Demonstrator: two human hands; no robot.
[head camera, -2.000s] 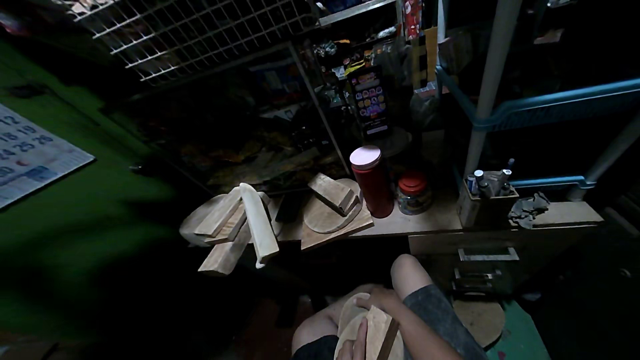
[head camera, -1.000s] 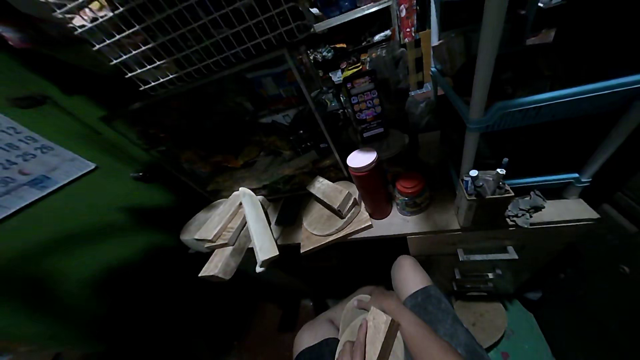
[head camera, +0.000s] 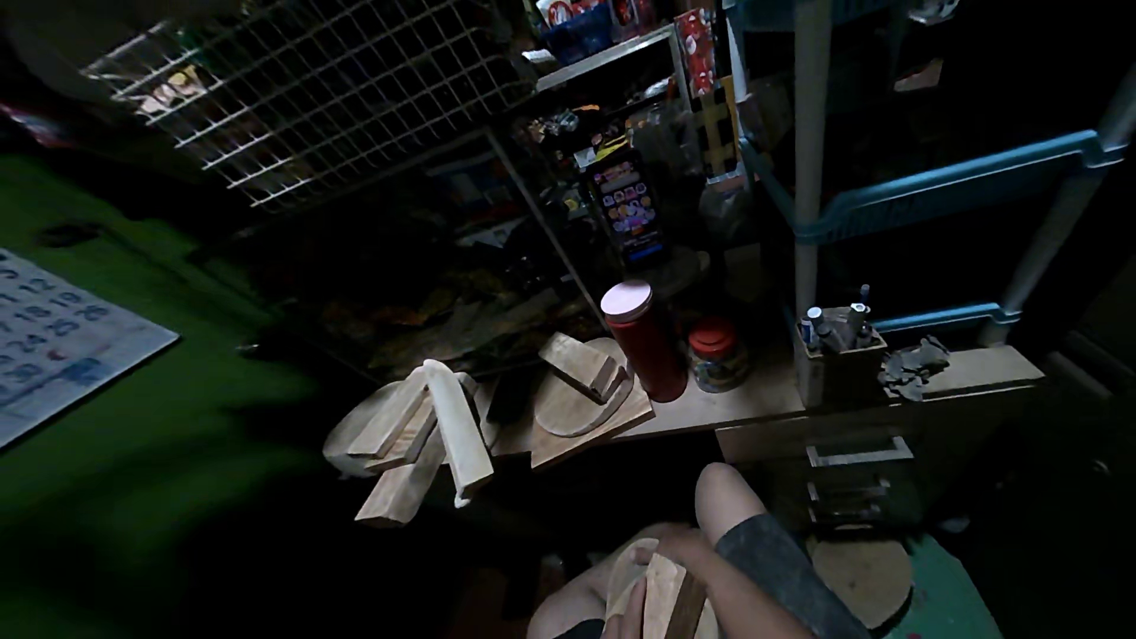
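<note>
A wooden block (head camera: 667, 596) lies over a round wooden piece (head camera: 621, 577) in the person's lap, at the bottom edge of the view. My left hand (head camera: 628, 617) holds the near left side of the block, cut off by the frame edge. My right hand (head camera: 679, 546) rests at the block's far end, its fingers bent against the wood. On the desk above, another block (head camera: 581, 362) sits on a round wooden disc (head camera: 568, 404), over a flat board (head camera: 612, 435). Several wooden pieces (head camera: 457, 430) are piled at the left.
A red cylindrical container (head camera: 648, 351) and a red-lidded jar (head camera: 717, 355) stand behind the lap. A phone (head camera: 630, 213) leans upright farther back. On the right are a holder with bottles (head camera: 839, 333), crumpled material (head camera: 914, 368), drawers (head camera: 859, 451) and a blue-railed rack (head camera: 958, 182).
</note>
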